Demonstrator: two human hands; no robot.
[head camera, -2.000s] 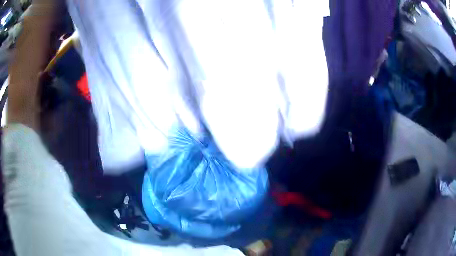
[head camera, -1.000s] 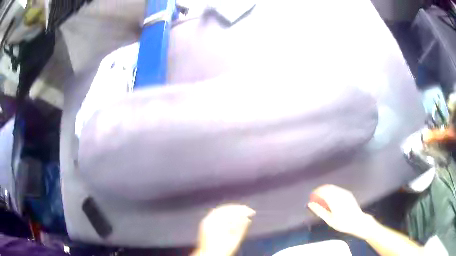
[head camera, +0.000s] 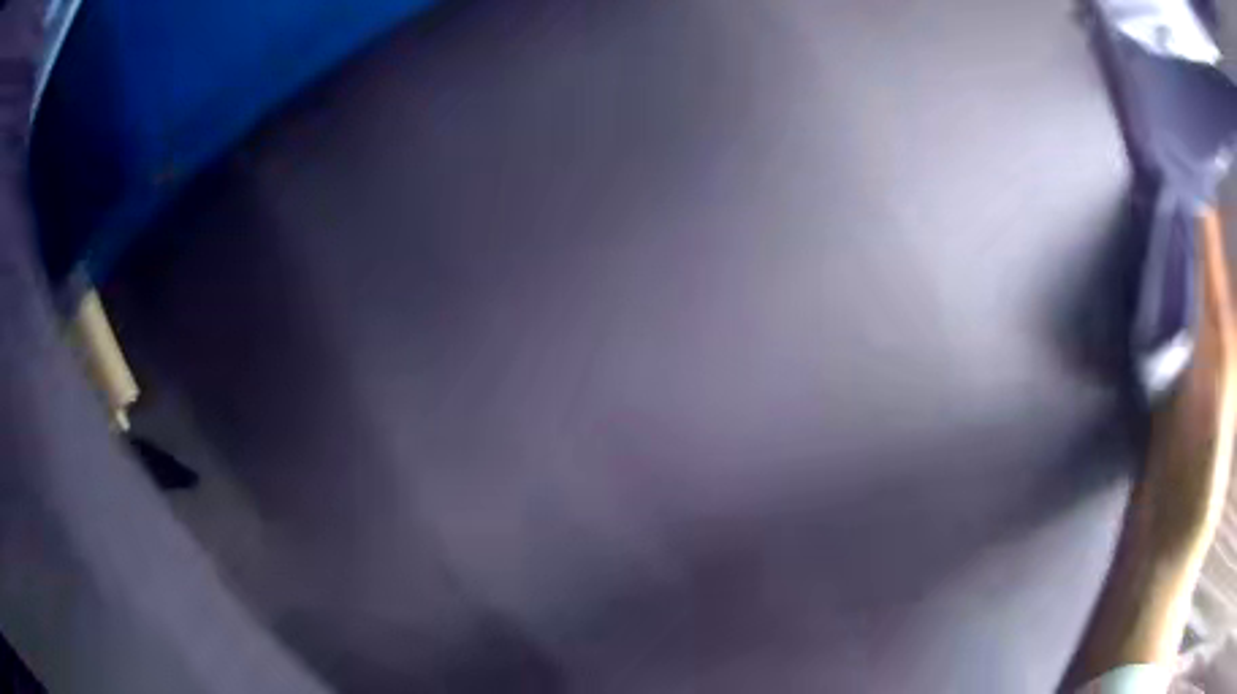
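Note:
A large, blurred grey-purple surface (head camera: 651, 312) fills most of the view, very close. I cannot tell whether it is the pad or a hanging cloth. My right forearm (head camera: 1180, 502) rises along the right edge from a pale sleeve cuff. Its hand is not visible, so its grip cannot be told. A blue-grey cloth with bright patches (head camera: 1167, 203) hangs at the upper right, touching or overlapping the arm. My left hand is out of the picture.
A blue surface (head camera: 204, 95) is at the upper left. Below it, near the left edge, are a small cream-coloured piece (head camera: 102, 353) and a small dark object (head camera: 164, 464). A grey-purple band (head camera: 122, 542) curves down the lower left.
The view has swung off the long padded table to a close, blurred grey surface. Both hands near the table's front edge are gone from sight. A forearm and cloth now show at the right.

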